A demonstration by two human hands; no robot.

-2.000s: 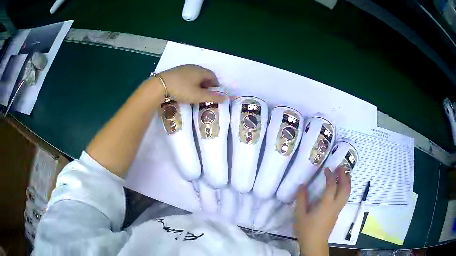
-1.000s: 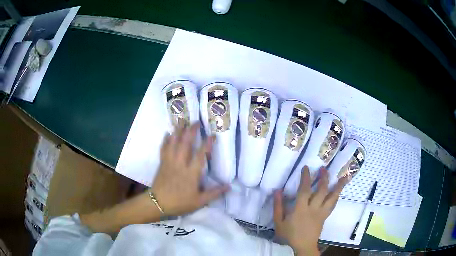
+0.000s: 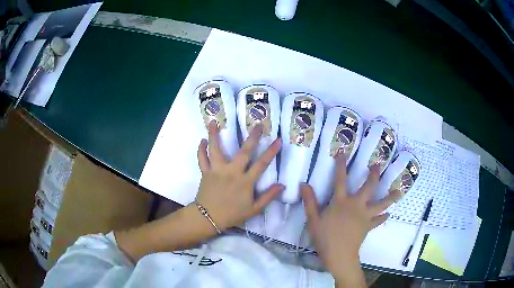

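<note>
Several white handheld devices (image 3: 293, 169) lie side by side, fanned out on a white work sheet (image 3: 169, 149). Each has a gold oval panel with a round button and a dark display window. My left hand (image 3: 231, 183) is spread over the two leftmost devices, fingertips at the lower ends of their panels. My right hand (image 3: 346, 219) is spread over the devices on the right, fingertips at the lower parts of their panels. Neither hand grips anything. Thin white leads (image 3: 265, 239) run from the handle ends near my body.
A printed record sheet (image 3: 451, 180), a pen (image 3: 418, 233) and a yellow slip (image 3: 445, 253) lie at right. An open carton (image 3: 96, 197) holding units is lower left. A printed sheet (image 3: 84, 25) with a small white object (image 3: 58, 46) lies upper left. Another white unit (image 3: 286, 8) lies on the green conveyor.
My left hand has moved from the top of the left devices down, then onto their lower panels. My right hand's fingers have spread up onto the right devices' panels. The view has shifted slightly.
</note>
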